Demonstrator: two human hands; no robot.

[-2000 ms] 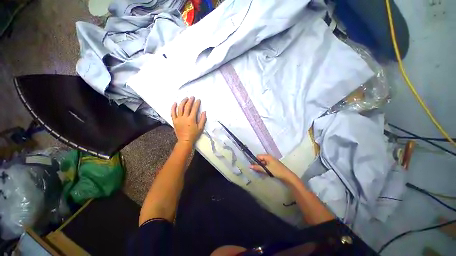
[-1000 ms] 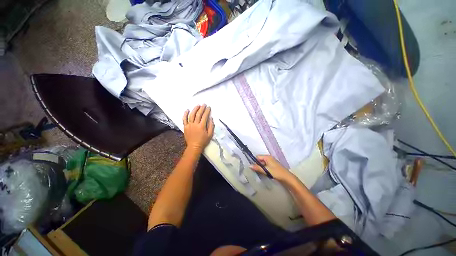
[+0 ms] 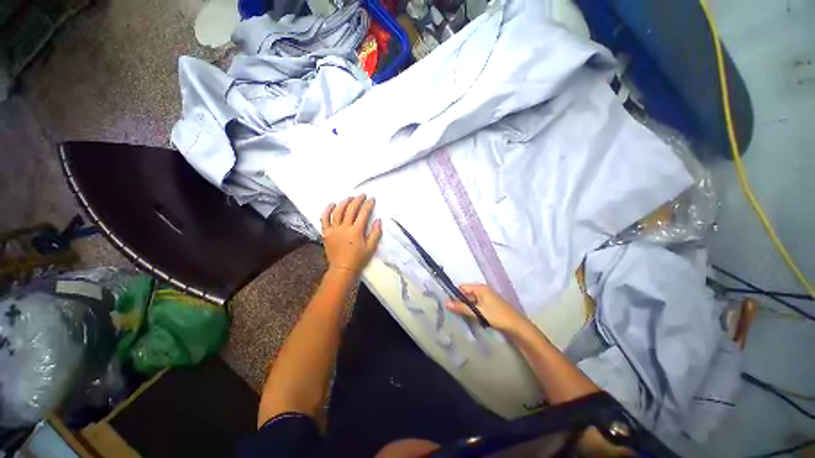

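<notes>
A large light grey-blue fabric panel [image 3: 554, 179] with a pinkish-purple band [image 3: 469, 224] lies over a pale board [image 3: 393, 291]. My left hand [image 3: 348, 234] presses flat on the cloth near its front edge, fingers spread. My right hand [image 3: 487, 310] grips the handles of dark fabric shears [image 3: 433, 266]. The blades point up and left along the cloth's edge; I cannot tell how far apart they are. Thin cut fabric strips [image 3: 438, 313] lie on the board between the shears and the near edge.
Crumpled grey-blue cloth lies at the back left [image 3: 295, 80] and at the right [image 3: 643, 313]. A dark chair seat [image 3: 161, 215] stands left. Plastic bags [image 3: 45, 349] and a green bag [image 3: 179, 331] are lower left. A blue bin [image 3: 670, 63] and yellow cable [image 3: 733, 125] are upper right.
The view has shifted, so the scene sits further right and lower. The cut strips by the shears have moved slightly along the board. Both hands stay in nearly the same places on the cloth.
</notes>
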